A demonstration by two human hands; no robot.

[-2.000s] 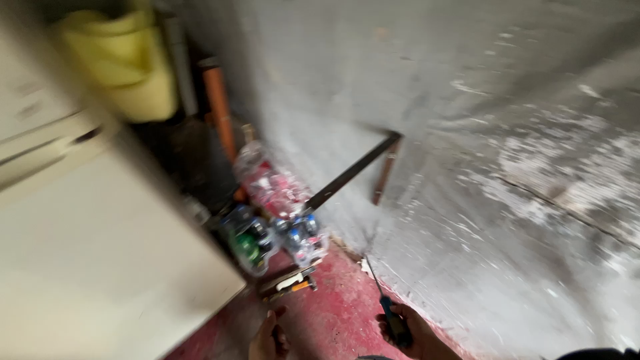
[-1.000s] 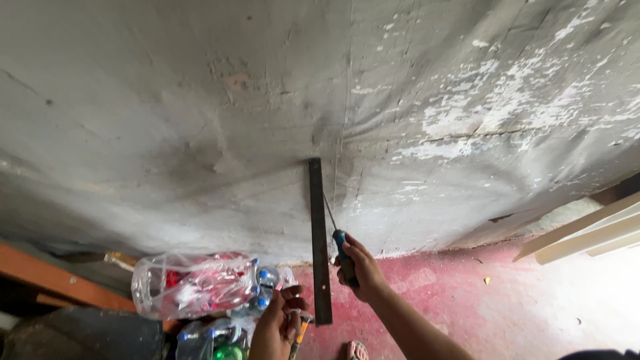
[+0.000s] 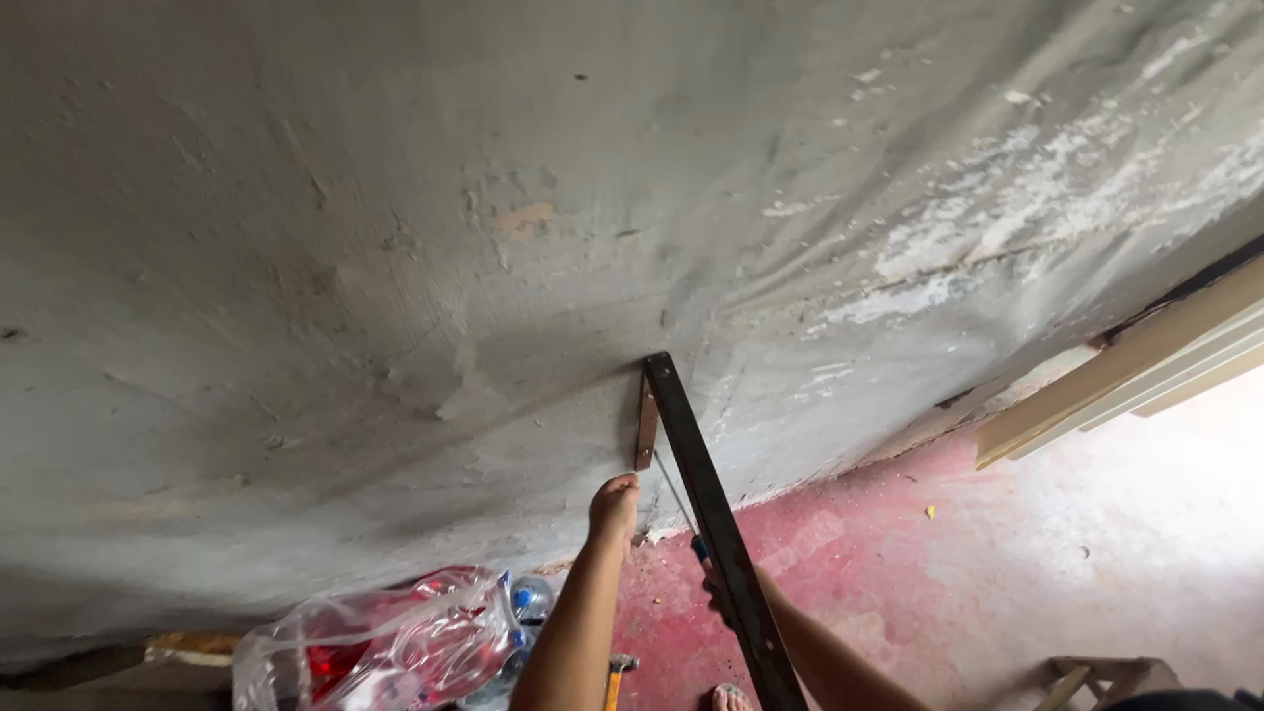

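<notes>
A dark metal L-shaped shelf bracket (image 3: pixel 713 513) juts out from the grey wall, its shorter plate (image 3: pixel 646 430) lying along the wall. My left hand (image 3: pixel 616 506) is raised to the lower end of that plate, fingers closed together; whether it holds something small cannot be told. Behind the bracket's long arm, my right hand (image 3: pixel 719 591) grips a screwdriver (image 3: pixel 699 546) by its blue and black handle. The long thin shaft points up toward the lower part of the wall plate. The bracket's arm partly hides this hand.
Clear plastic bags with red contents (image 3: pixel 395 642) and plastic bottles (image 3: pixel 531 597) lie at lower left. A hammer (image 3: pixel 616 676) is on the red floor below. Pale boards (image 3: pixel 1116 365) lean at the right, and a wooden stool (image 3: pixel 1111 676) stands at lower right. The wall paint is peeling.
My left hand has moved up to the bracket's wall plate. The screwdriver, still in my right hand, is now partly behind the bracket's arm. The view has shifted.
</notes>
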